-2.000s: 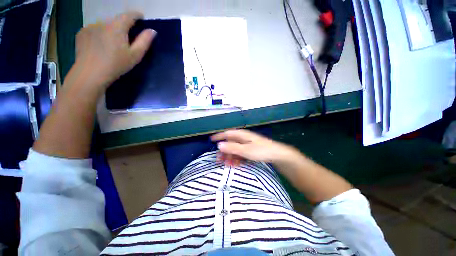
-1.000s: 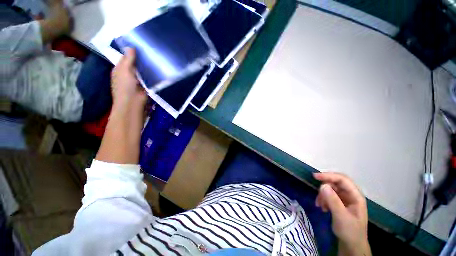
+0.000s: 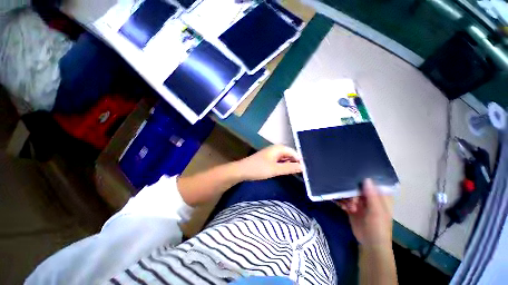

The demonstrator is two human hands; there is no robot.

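A display unit [image 3: 320,106] is held tilted over the front edge of the bench. Its dark screen panel [image 3: 346,158] faces up at the near end, and a green circuit board [image 3: 362,113] shows on its white half. My right hand [image 3: 370,214] grips the near right corner, thumb on top and fingers below; it is slightly blurred. My left hand [image 3: 276,162] is at the unit's left edge with fingers curled; whether it grips the edge is unclear.
More display units [image 3: 204,78] lie on white sheets at the left. The soldering gun [image 3: 470,186] lies at the right, near a power cord [image 3: 443,167] and a white spool [image 3: 496,116]. White stacked sheets [image 3: 490,228] stand at the right edge. A blue bin [image 3: 161,146] is below left.
A display unit is now over the bench in my right hand. My left hand has moved right, away from the stack where it held a unit. The view has shifted.
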